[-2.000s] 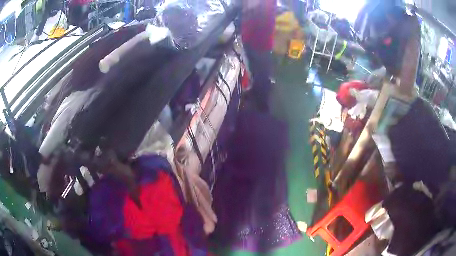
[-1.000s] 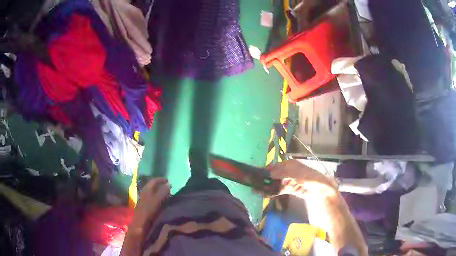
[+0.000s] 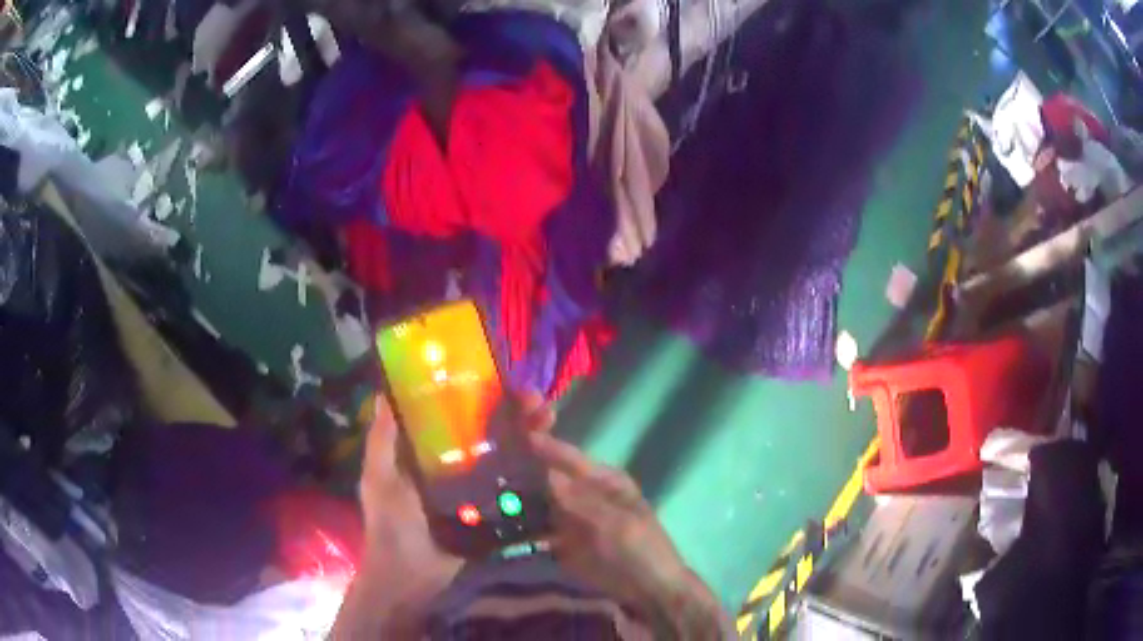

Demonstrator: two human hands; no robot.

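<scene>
A black smartphone [image 3: 458,420] with a lit orange-yellow screen is held upright in front of me at the lower middle. Red and green round marks show near the bottom of its screen. My left hand [image 3: 399,520] holds the phone at its left side and lower edge. My right hand [image 3: 608,526] is at the phone's lower right side, with its fingers against that edge. The parts of the fingers behind the phone are hidden.
A red and purple-blue cloth heap [image 3: 508,163] lies beyond the phone. Purple glittery fabric [image 3: 802,294] lies on the green floor [image 3: 740,470]. A red plastic stool [image 3: 934,420] is at the right by yellow-black tape [image 3: 783,582]. Pale scraps lie on the left floor.
The phone, before in my right hand at the right, is now upright between both hands, its screen lit towards me. My left hand has come up to it. The view has swung left.
</scene>
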